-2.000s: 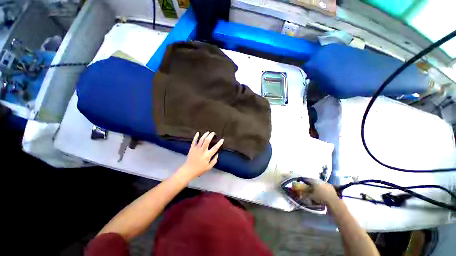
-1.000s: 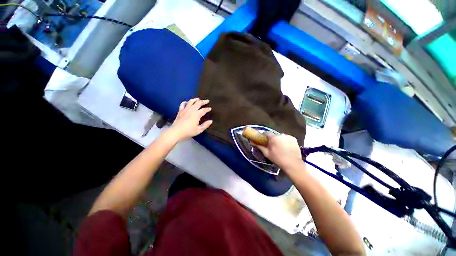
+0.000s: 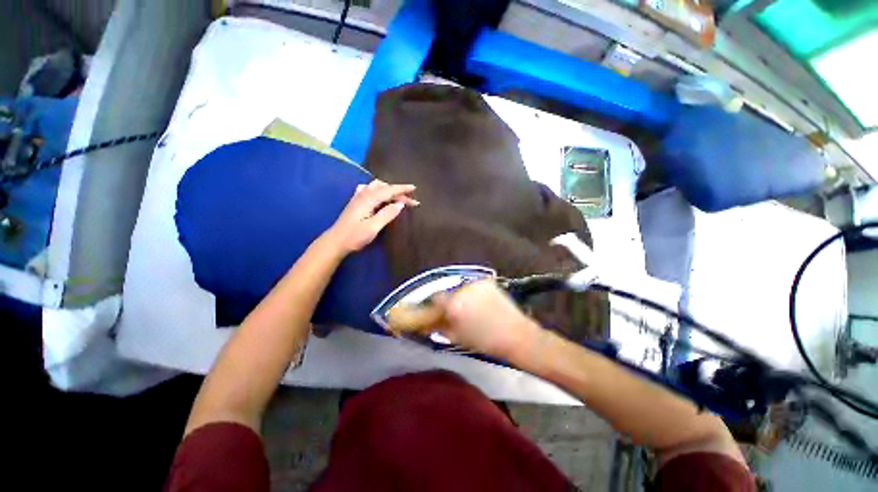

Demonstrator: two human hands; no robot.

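The dark brown shorts [image 3: 462, 183] lie over the long navy padded arm [image 3: 260, 216]. My right hand [image 3: 481, 317] grips the wooden handle [image 3: 414, 318] of the steam iron [image 3: 435, 284]. The iron is at the shorts' lower left edge, its tip pointing left; its blur hides whether it presses the cloth. My left hand [image 3: 364, 217] rests at the left edge of the shorts, partly on the pad, fingers pointing right and holding nothing that I can see.
The white table top [image 3: 217, 86] lies under the pad. A small metal tray [image 3: 586, 181] sits behind the shorts. Black hoses [image 3: 674, 322] trail right from the iron. A second blue pad [image 3: 741, 154] and a blue frame [image 3: 568, 77] stand behind. Pale yellowish card [image 3: 298, 137] shows behind the pad.
The iron came from the table's right edge onto the front of the shorts, then moved left along them. My left hand moved from the front edge up along the shorts' left edge.
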